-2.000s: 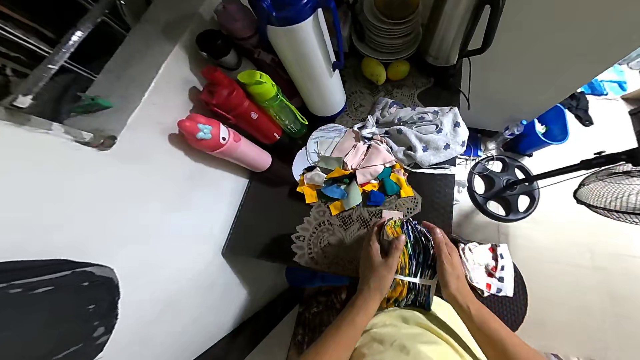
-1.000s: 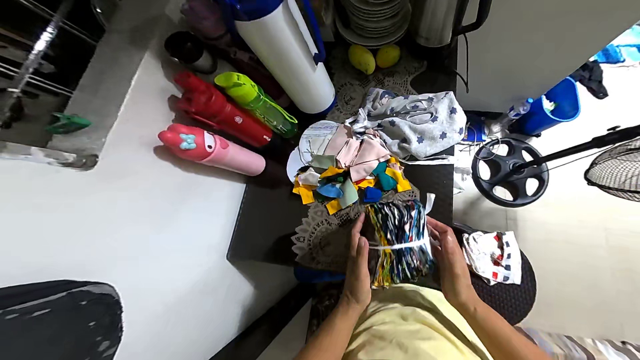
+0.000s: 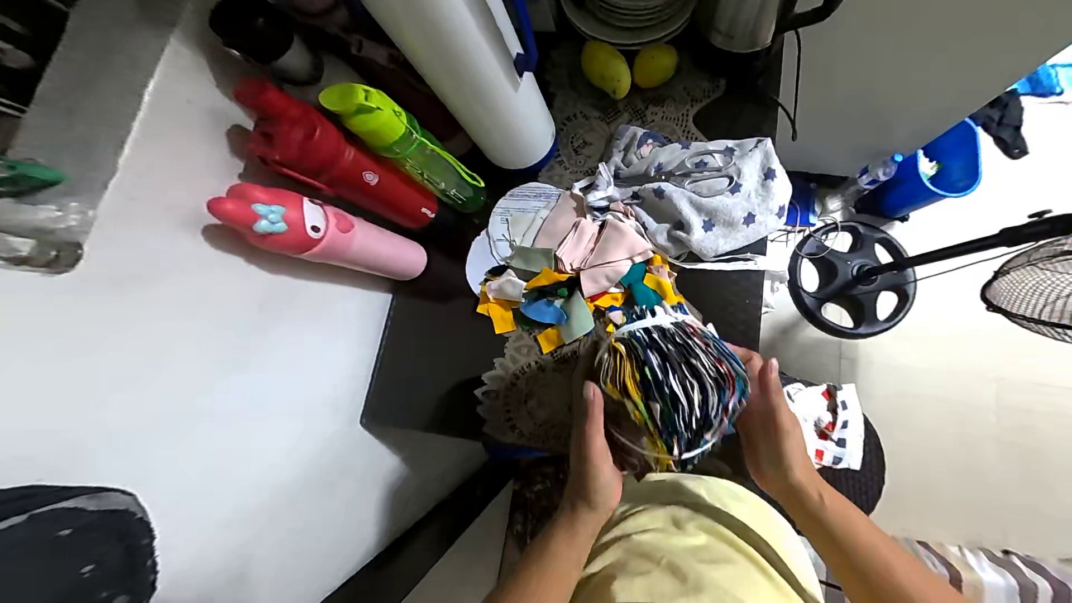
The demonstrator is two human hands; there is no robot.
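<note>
Between my two palms is a thick bundle of layered multicoloured fabric pieces (image 3: 674,385) with white bands around it. My left hand (image 3: 596,456) presses its left side and my right hand (image 3: 769,419) its right side. Just beyond the bundle lies a loose pile of fabric scraps (image 3: 586,260) in pink, yellow, blue and green, partly over white sheets (image 3: 519,213). A grey cloth with blue stars (image 3: 737,205) rests to the right of the pile, with scissors (image 3: 691,173) on top. A crocheted doily (image 3: 528,394) shows under and beside the bundle.
On the dark table (image 3: 435,352) stand a pink bottle (image 3: 327,230), red bottle (image 3: 343,163), green bottle (image 3: 410,146) and white flask (image 3: 481,84). Behind are two yellow fruits (image 3: 607,69) and stacked plates (image 3: 632,25). A fan base (image 3: 852,279) and blue bin (image 3: 934,172) stand right.
The bundle has turned between my hands, and its white bands now show near its far and near ends instead of across its middle. The view has come closer.
</note>
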